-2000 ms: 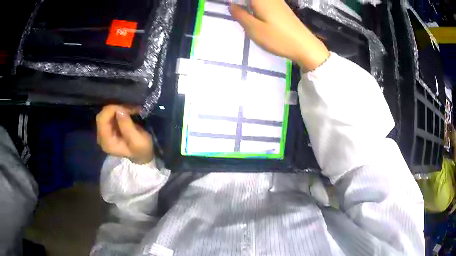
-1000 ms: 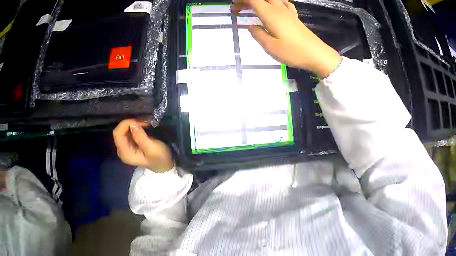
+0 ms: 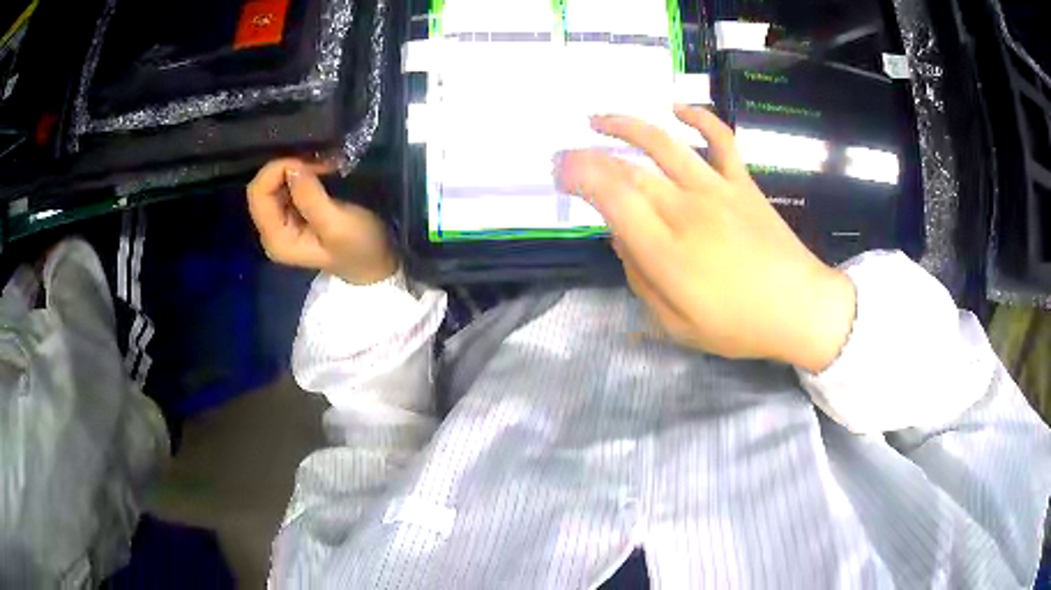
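A tablet (image 3: 496,138) lies in front of me with a bright white test screen, grey grid bars and green edges; its top is cut off by the picture's edge. My right hand (image 3: 703,231) is over its lower right part, fingers spread and holding nothing, a fingertip at the screen near the centre line. My left hand (image 3: 314,221) is left of the tablet by the tray's corner, fingers curled together; I cannot tell if it holds anything. A second tablet (image 3: 807,127) to the right shows a black menu with green text lines and a white glare band.
At left a dark tablet with a red square (image 3: 261,22) lies in a tray edged with bubble wrap (image 3: 219,106). More bubble wrap (image 3: 939,138) runs along the right. A black compartment tray (image 3: 1026,127) is at the far right. A person's pale smock (image 3: 81,392) is at lower left.
My right hand has moved from the top of the screen down to its lower part. The view has shifted, so tablets sit higher in the picture and the right tablet's menu shows more. My left hand stays curled.
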